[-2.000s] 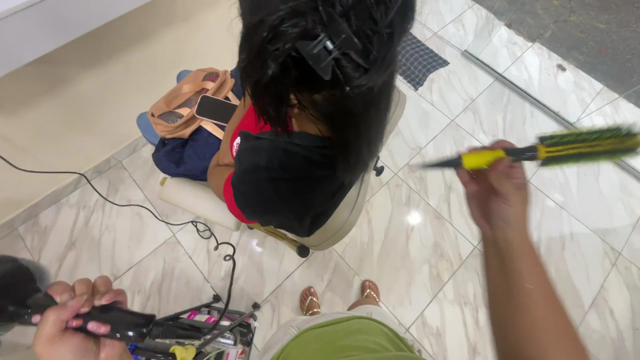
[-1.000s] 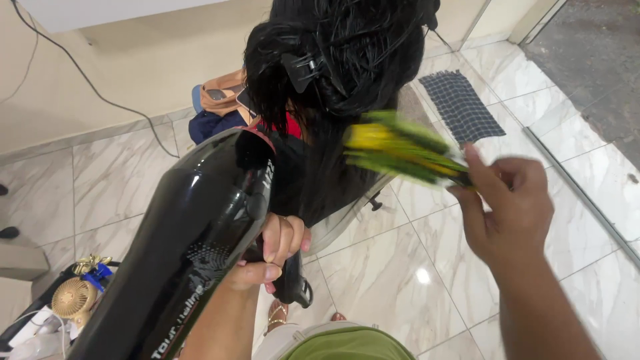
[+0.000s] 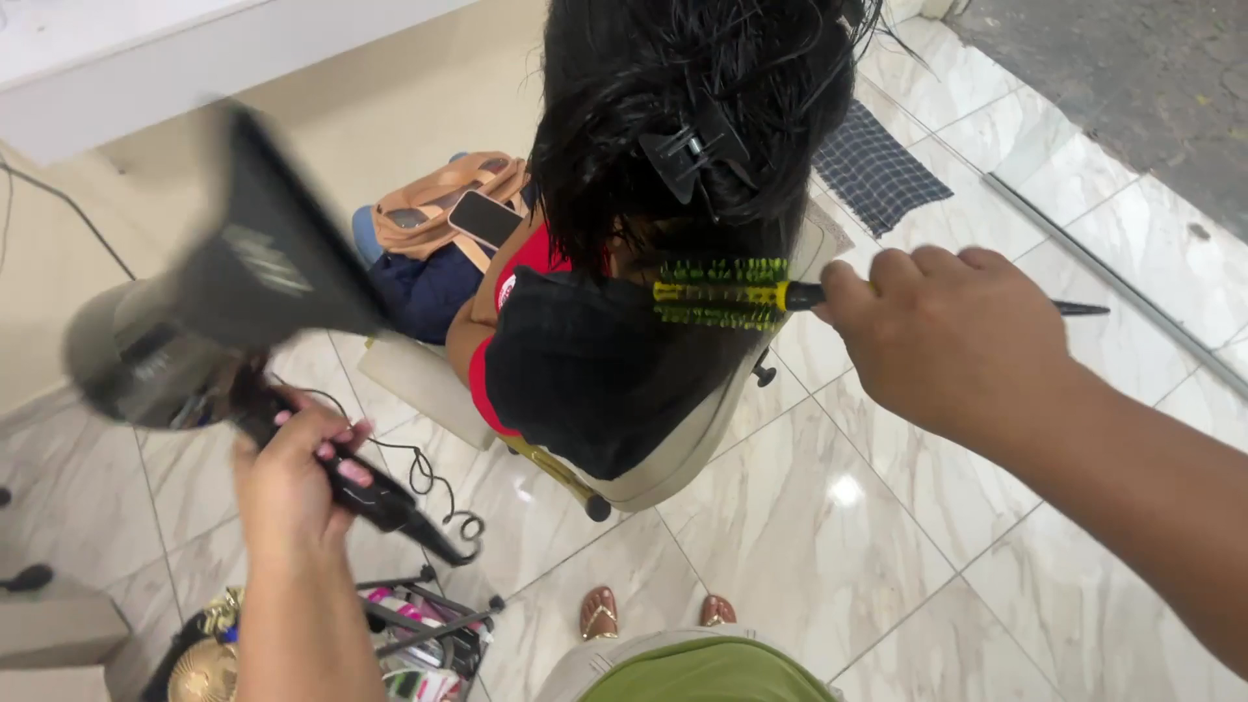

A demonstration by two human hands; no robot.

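My left hand [image 3: 302,468] grips the handle of a black hair dryer [image 3: 224,283], whose wide flat nozzle is raised left of the seated person. In my right hand [image 3: 941,331] is a round hairbrush [image 3: 723,292] with green bristles, a yellow barrel and a black pointed handle. The bristles are at the lower back of the person's head, by the ends of the dark hair [image 3: 624,127]. A black claw clip [image 3: 694,151] holds part of the hair up. The person wears a black and red shirt [image 3: 604,370].
A tan bag [image 3: 439,210] and a phone [image 3: 485,218] rest by the person's lap. The light chair [image 3: 702,439] stands on marble-look tiles. A cart with bottles [image 3: 424,634] is at the lower left, below the dryer's cord [image 3: 429,478]. A white counter [image 3: 127,58] runs along the wall; a checked mat [image 3: 877,171] lies behind.
The dryer has moved left from close in front of the camera, and its nozzle now shows. The brush has swung down from beside the hair to the person's upper back.
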